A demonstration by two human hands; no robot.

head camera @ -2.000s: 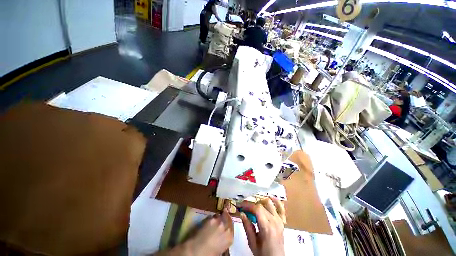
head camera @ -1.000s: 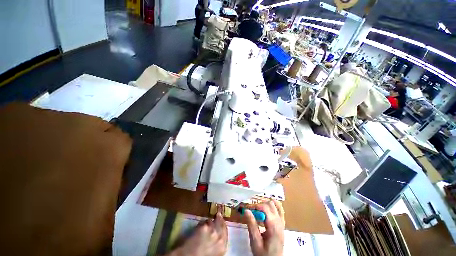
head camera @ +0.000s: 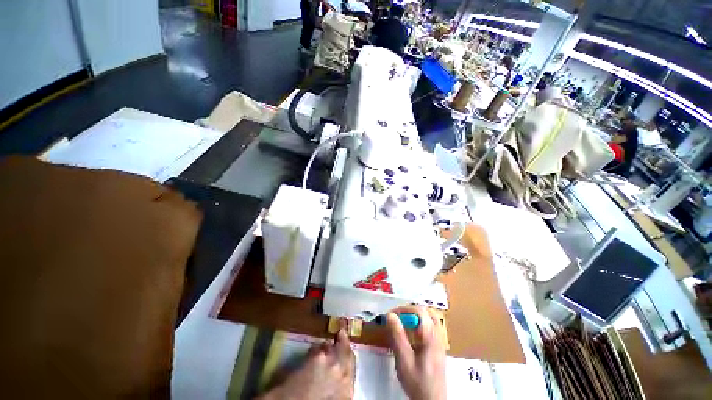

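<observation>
A brown bag panel (head camera: 485, 312) lies flat under the head of the white pattern sewing machine (head camera: 382, 258). The brass work clamp (head camera: 344, 326) sits at the panel's front edge below the head. My left hand (head camera: 324, 372) is at the clamp with its fingertips on or beside it; whether it grips anything is hidden. My right hand (head camera: 420, 355) is just right of the clamp, over the panel, with a turquoise tool (head camera: 407, 319) held in its fingers. The tool's tip is hidden near the machine head.
Stacked brown panels (head camera: 86, 273) lie at the left. The template plate (head camera: 199, 363) is in front of the clamp. Thin brown pieces (head camera: 591, 363) stand fanned at the right, below the control panel (head camera: 610, 279). Beige bag pieces (head camera: 539, 148) hang behind.
The turquoise tool and my right fingers have shifted slightly, and more of the tool shows than at first. My left hand stays at the clamp. The camera view has shifted a little.
</observation>
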